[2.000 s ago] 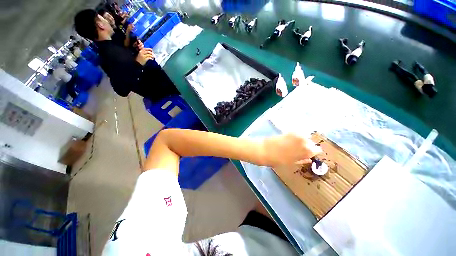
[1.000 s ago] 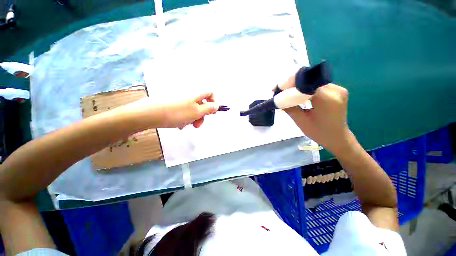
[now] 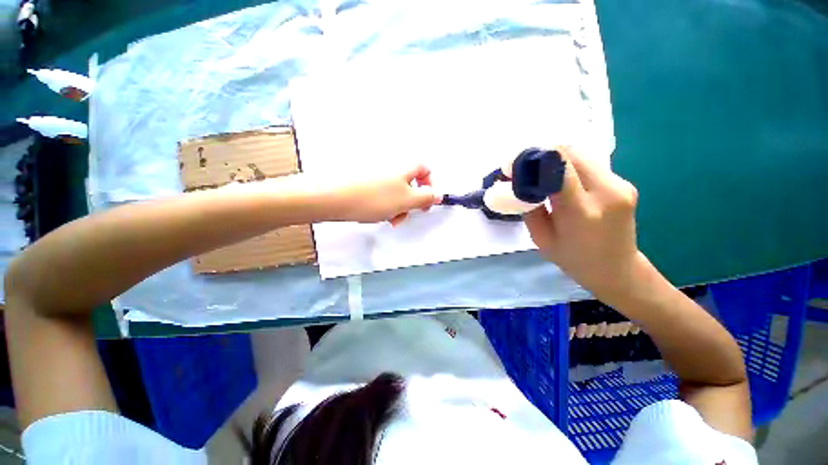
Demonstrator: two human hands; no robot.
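Note:
My right hand (image 3: 590, 213) holds a figure body (image 3: 508, 198) with a black end, a pale middle and a dark leg pointing left, above the white board (image 3: 390, 118). My left hand (image 3: 399, 197) pinches at the tip of that leg. The small dark part (image 3: 446, 200) shows at my left fingertips, at the leg's end; whether it is seated cannot be told. The black holding fixture is mostly hidden behind the figure and cannot be told apart from it.
The cardboard pad (image 3: 254, 250) lies left, partly under my left forearm, which hides the glue dish. Two white bottles (image 3: 64, 84) stand at the far left. A wrinkled protective sheet (image 3: 182, 82) covers the table. A blue crate (image 3: 599, 400) with figures sits below the table's right front edge.
From one second ago, my left hand has moved right and met the leg tip. My right hand has turned the figure and brought it slightly left. Earlier my left hand was at the glue dish.

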